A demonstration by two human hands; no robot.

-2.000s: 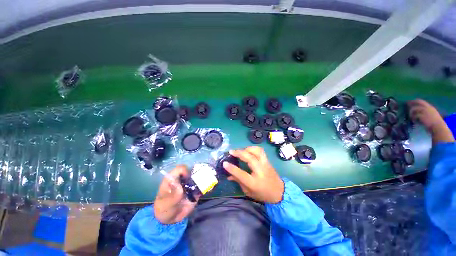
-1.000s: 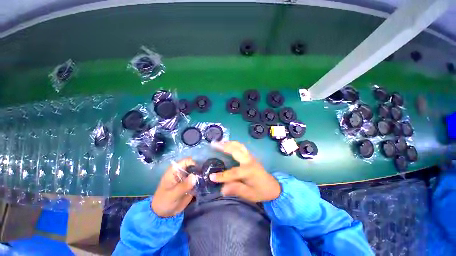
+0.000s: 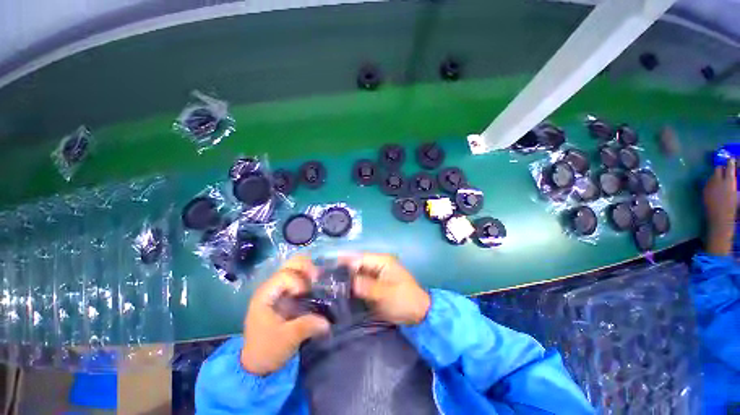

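A black round part [image 3: 333,285], blurred and with a shiny film-like surface, is held between my two hands near the bench's front edge. My left hand [image 3: 280,314] grips its left side with thumb and fingers. My right hand [image 3: 386,288] holds its right side. The fingers hide much of the part. Two black discs on clear film [image 3: 335,220] lie just beyond my hands. Hubbed black discs [image 3: 423,183] lie in a group at centre-right, with a yellow-white pad [image 3: 440,208] and a white pad [image 3: 458,229] on the nearer ones.
Film-wrapped discs [image 3: 252,189] lie left of centre. A clear blister tray [image 3: 77,267] covers the far left. A white post [image 3: 560,81] slants in from upper right. Black discs [image 3: 613,182] cluster at right, near another person's hand [image 3: 720,203]. A cardboard box [image 3: 144,381] is low left.
The white-yellow pads seen at my left hand two seconds ago no longer show there. Both hands have closed together around the black part. The view has shifted slightly.
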